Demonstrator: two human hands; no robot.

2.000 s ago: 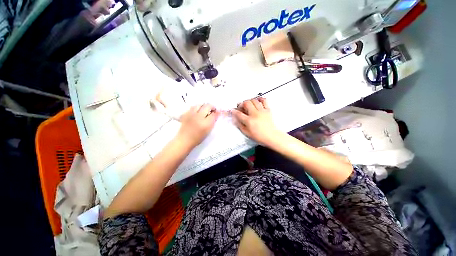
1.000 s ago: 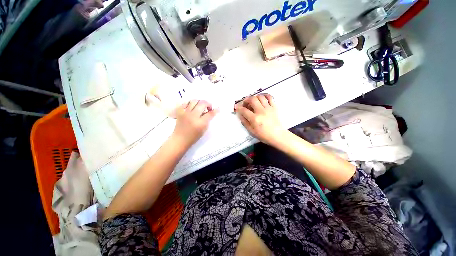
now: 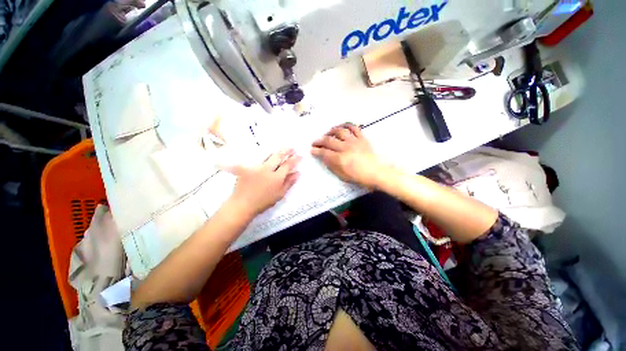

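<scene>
My left hand lies palm down on the white table below the machine's needle area, fingers spread a little. My right hand lies flat to its right, fingers close together and bent over the table. Pale fabric under the hands almost vanishes against the white table, so I cannot tell its outline or whether fingers grip it. Pale cut pieces lie on the left part of the table. The white sewing machine with blue lettering stands behind the hands.
A black-handled tool, dark red snips and a tan patch lie below the machine arm. Black scissors lie at far right. An orange basket with beige cloth stands left. Pale cloth is piled right, below the table edge.
My left hand has moved slightly down and flattened, its fingers more spread. My right hand has moved slightly left and lies flatter. The view has shifted a little.
</scene>
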